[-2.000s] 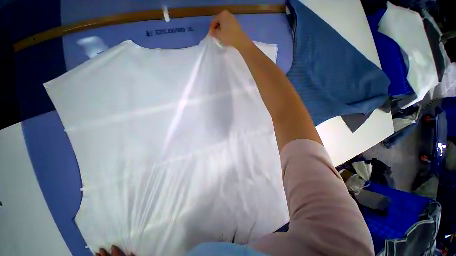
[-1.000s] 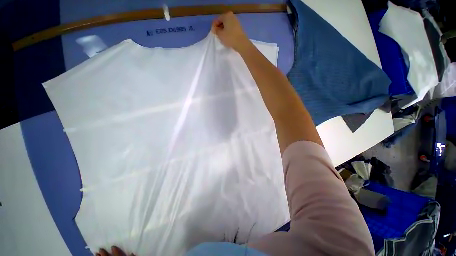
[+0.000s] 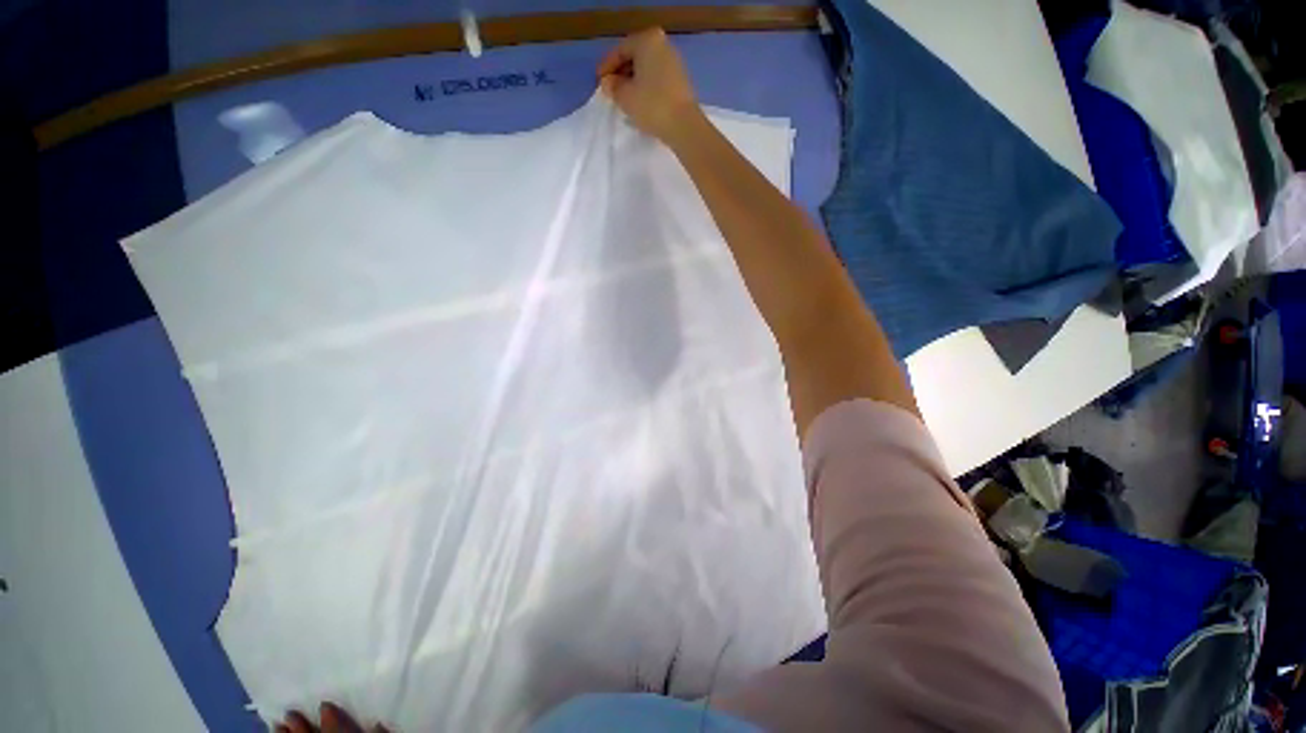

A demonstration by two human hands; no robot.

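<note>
A large white backing piece (image 3: 373, 344) lies on the blue template (image 3: 129, 458), with neck and armhole curves; long creases run from its near edge up to the right side of the neck. My right hand (image 3: 647, 86) is closed on the white piece at that neck corner and holds it pinched up, close to the bar. My left hand (image 3: 327, 719) is at the near edge of the piece, cut off by the frame's bottom; only fingertips show, and what they hold cannot be seen.
A brown wooden strip (image 3: 330, 55) crosses the template's far end. A blue-grey folded panel (image 3: 960, 201) lies right of my forearm on the white table (image 3: 1031, 401). White and blue cloth hangs at far right. A blue bin or cloth (image 3: 1146, 587) with fabric is at lower right.
My right hand keeps its grip and has shifted only very slightly. The creases in the white piece have changed a little. My left fingertips stay at the near edge.
</note>
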